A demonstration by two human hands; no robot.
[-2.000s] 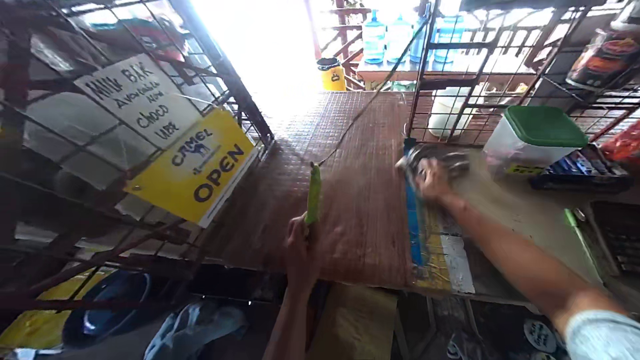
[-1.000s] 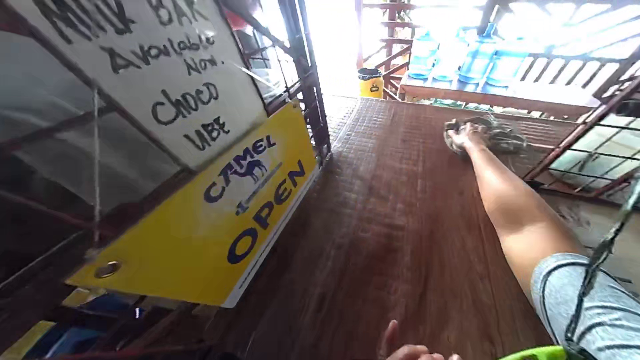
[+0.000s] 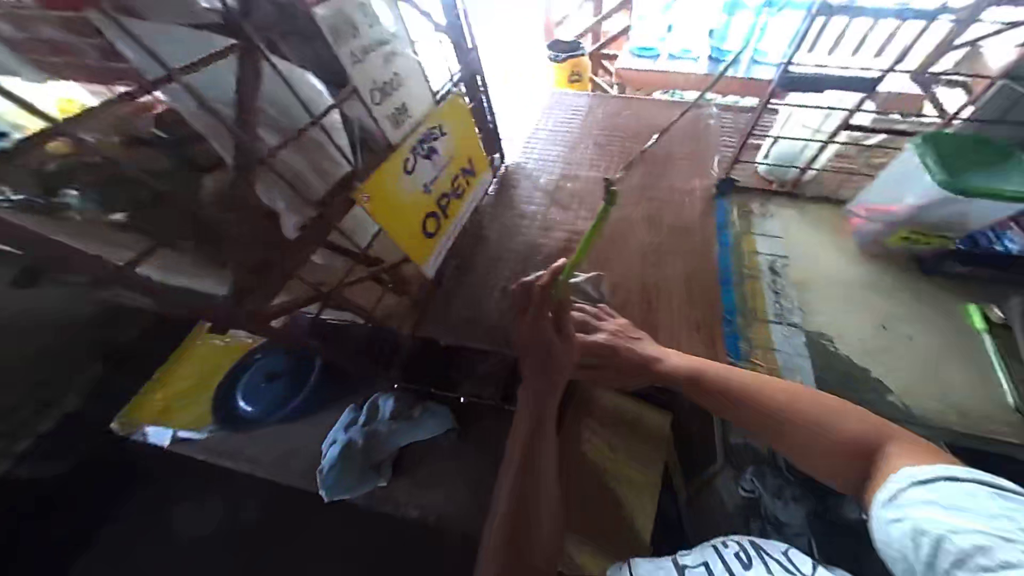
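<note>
My left hand (image 3: 548,320) is closed on a green strap (image 3: 590,236), whose upper end joins a thin cord (image 3: 660,136) running up to the right. Close beside it, partly behind the left fingers, my right hand (image 3: 616,340) rests on a grayish cloth (image 3: 588,286) at the near edge of the brown wooden counter (image 3: 640,240). Only a small part of this cloth shows between the hands. The counter surface looks shiny toward its far end.
A yellow sign (image 3: 432,184) hangs on the metal grille at left. Below are a dark blue basin (image 3: 268,384) and a light blue cloth (image 3: 380,440). At right, a green-lidded plastic container (image 3: 904,192) stands on a worn ledge. A yellow bin (image 3: 570,68) is beyond the counter.
My right hand has come back with the cloth from the counter's far right to its near edge, beside my left hand. The view has pulled back from the counter.
</note>
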